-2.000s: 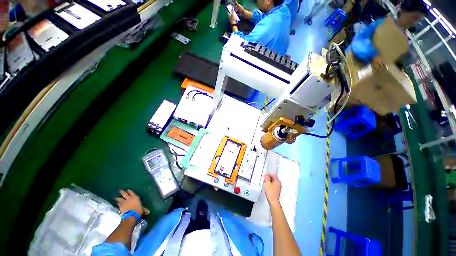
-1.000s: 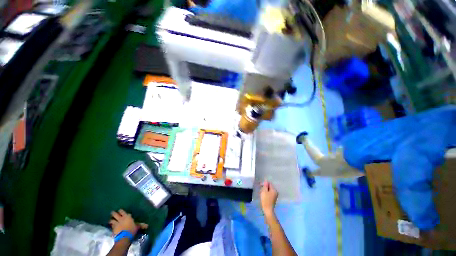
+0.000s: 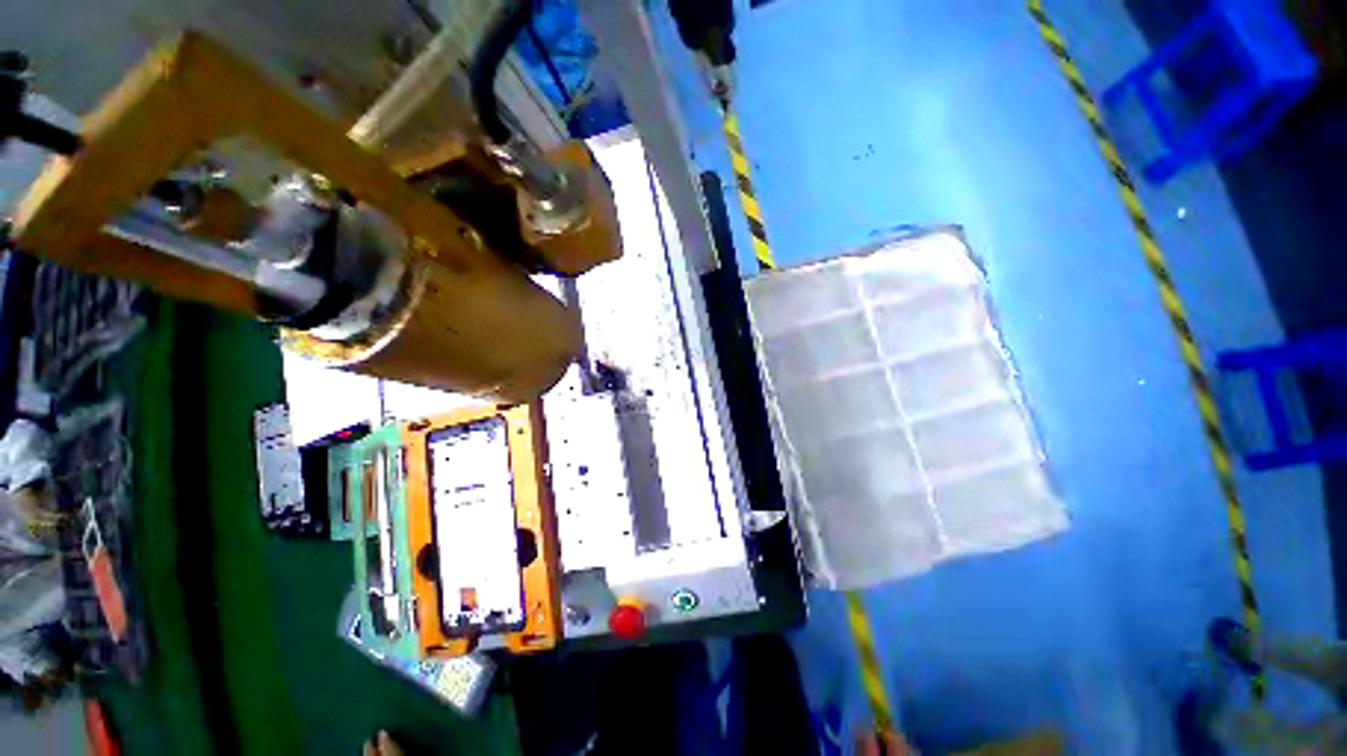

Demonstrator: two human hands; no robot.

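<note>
My left hand (image 3: 381,744) and my right hand (image 3: 883,744) show only as small fingertip parts at the bottom edge; whether they hold anything is hidden. An orange jig (image 3: 542,591) on the machine bed holds a phone frame (image 3: 480,517) with a white inside. A pale green jig (image 3: 390,437) is beside it on the left. The brass-gold dispensing head (image 3: 473,325) is large in the upper left, above the bed. A whitish blister tray (image 3: 901,414) lies to the right of the machine.
A red button (image 3: 628,617) and a green button (image 3: 684,600) are on the machine's front edge. The grey meter (image 3: 461,681) lies partly hidden at lower left. Blue stools (image 3: 1214,86) stand at right on the blue floor. Part of a person (image 3: 1282,650) shows at lower right.
The view has moved closer to the machine and right. The dispensing head looks much larger. My hands, seen whole before, are now nearly out of the picture. The person with the cardboard box is mostly gone from view.
</note>
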